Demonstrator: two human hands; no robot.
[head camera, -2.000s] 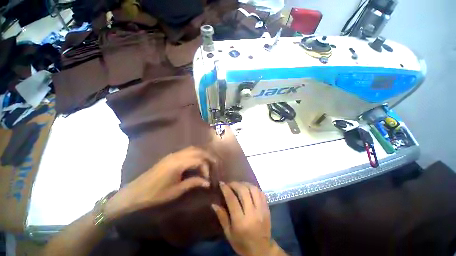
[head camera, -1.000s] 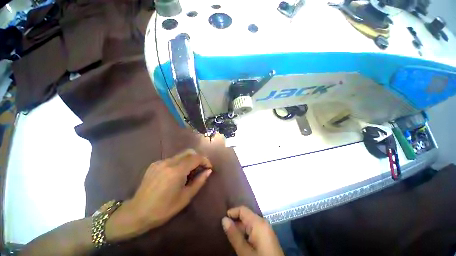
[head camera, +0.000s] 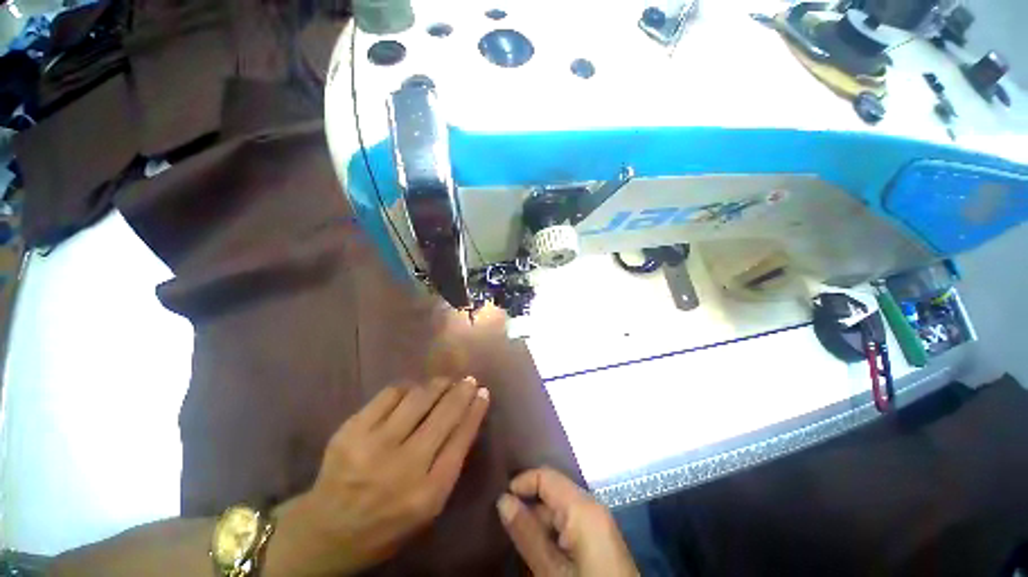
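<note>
A dark brown garment panel (head camera: 271, 338) lies on the white table and runs under the needle area (head camera: 471, 310) of the sewing machine (head camera: 699, 147). My left hand (head camera: 395, 468) lies flat, palm down, on the panel below the needle, its fingers extended and close together. My right hand (head camera: 564, 524) is at the lower edge of the picture, partly cut off, with thumb and forefinger pinching the panel near its right edge. A faint vertical line shows on the panel left of the needle. Whether a pocket piece lies there, I cannot tell.
Stacked brown pieces (head camera: 85, 147) lie behind at left. Black-handled snips (head camera: 654, 257) lie under the machine arm. A red-handled tool (head camera: 879, 372), a black disc and an accessory tray (head camera: 941, 321) are at right. Brown cloth (head camera: 902, 496) is heaped in front of the table.
The view moved closer to the machine. My left hand was curled with its fingertips pinched and now lies flat. My right hand moved slightly down and right, away from the left.
</note>
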